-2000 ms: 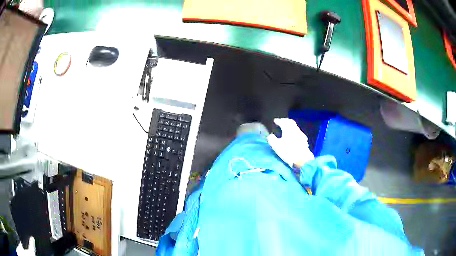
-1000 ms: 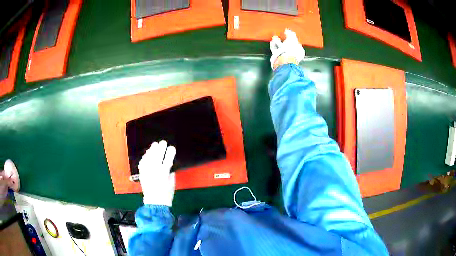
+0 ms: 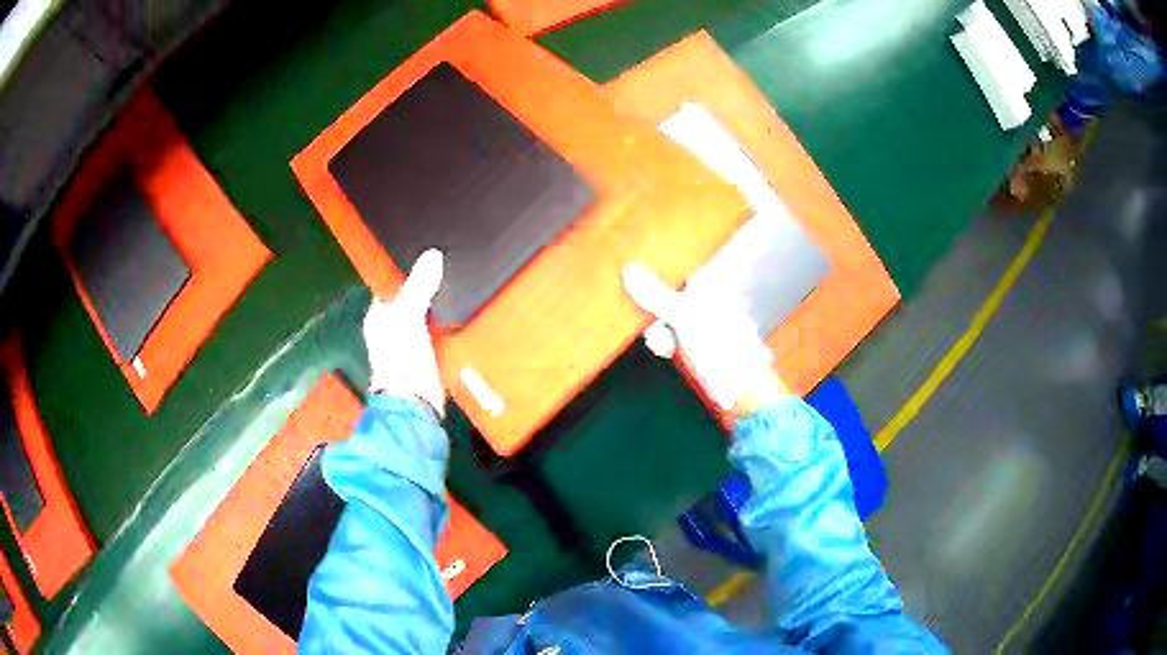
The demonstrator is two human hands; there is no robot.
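Note:
An orange foam pad [image 3: 576, 282] with a dark grey tablet [image 3: 461, 192] lying on it is held in front of me. My left hand [image 3: 407, 335], in a white glove, grips the pad's near left edge with the thumb on top by the tablet. My right hand [image 3: 710, 339], also gloved, grips the pad's right side. The held pad partly overlaps another orange pad [image 3: 857, 275] with a silver tablet [image 3: 774, 262] on it. My fingers under the held pad are hidden.
At the lower left, a pad [image 3: 237, 544] bears a black tablet [image 3: 292, 544], partly behind my left sleeve. More pads with tablets [image 3: 128, 269] lie along the green bench at left. White pieces [image 3: 992, 64] are at the upper right. A blue bin [image 3: 838, 441] stands below the bench.
The view has turned and shifted right. My left hand has left the black tablet at lower left. Both hands have taken hold of a pad with a grey tablet, now beside the silver tablet's pad.

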